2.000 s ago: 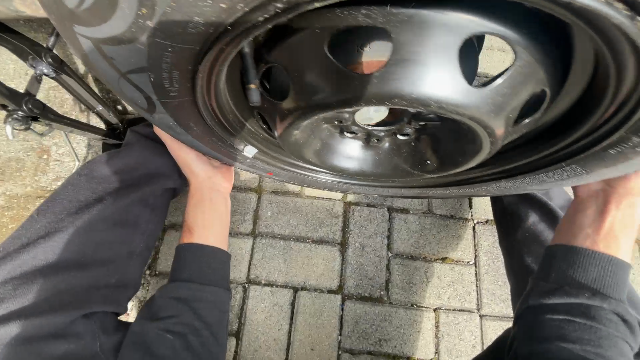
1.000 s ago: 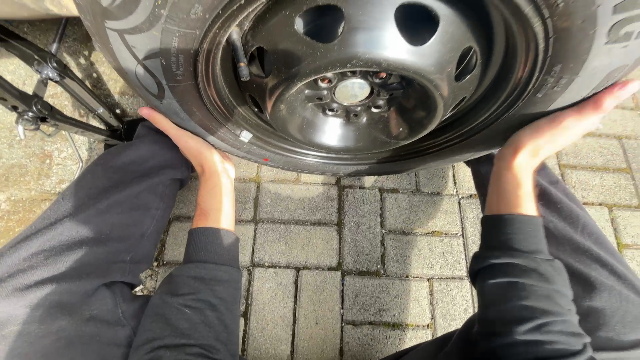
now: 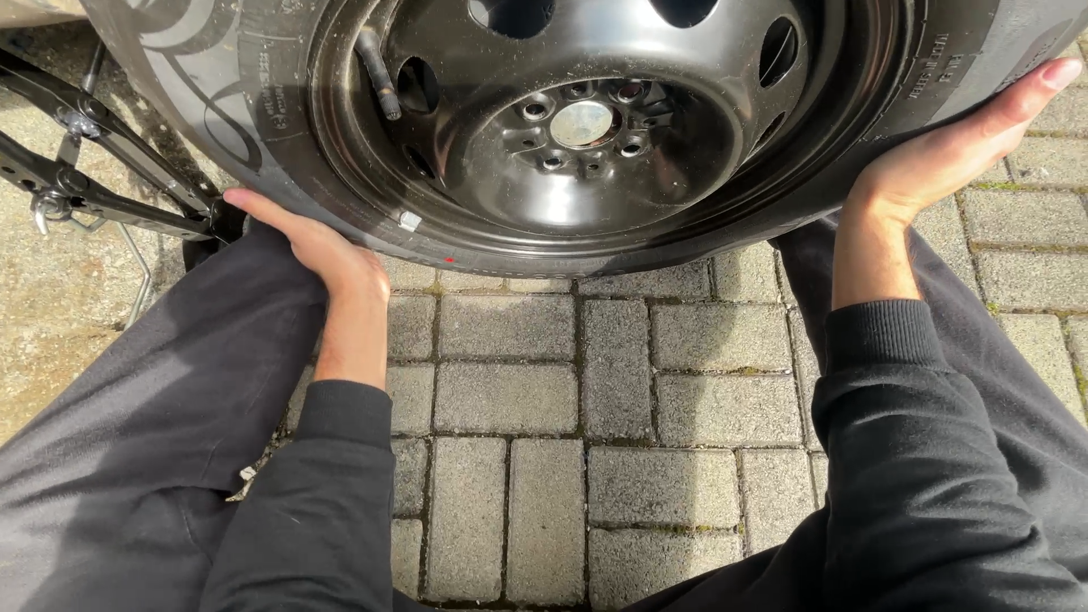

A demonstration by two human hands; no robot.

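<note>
A car wheel with a black steel rim (image 3: 595,195) and a rubber tire (image 3: 212,110) fills the upper part of the view, its outer face towards me. My left hand (image 3: 319,251) cups the tire's lower left edge, thumb on the sidewall and fingers hidden behind or beneath it. On the lower right edge lies my right hand (image 3: 943,157), palm against the tread, thumb stretched up along it. Bolt holes ring the bare metal hub centre (image 3: 585,124). A valve stem (image 3: 379,75) shows at the rim's left. What is behind the wheel is hidden.
A black scissor jack (image 3: 102,183) stands at the left, close to the tire and my left knee. My legs in dark trousers (image 3: 144,382) flank the wheel. Grey paving blocks (image 3: 510,399) lie below, with a rough concrete strip (image 3: 51,314) at the far left.
The wheel has shifted left in view and shows more of its right sidewall. My right hand has moved from the right frame edge inward, still against the tire. My left hand keeps its place at the lower left.
</note>
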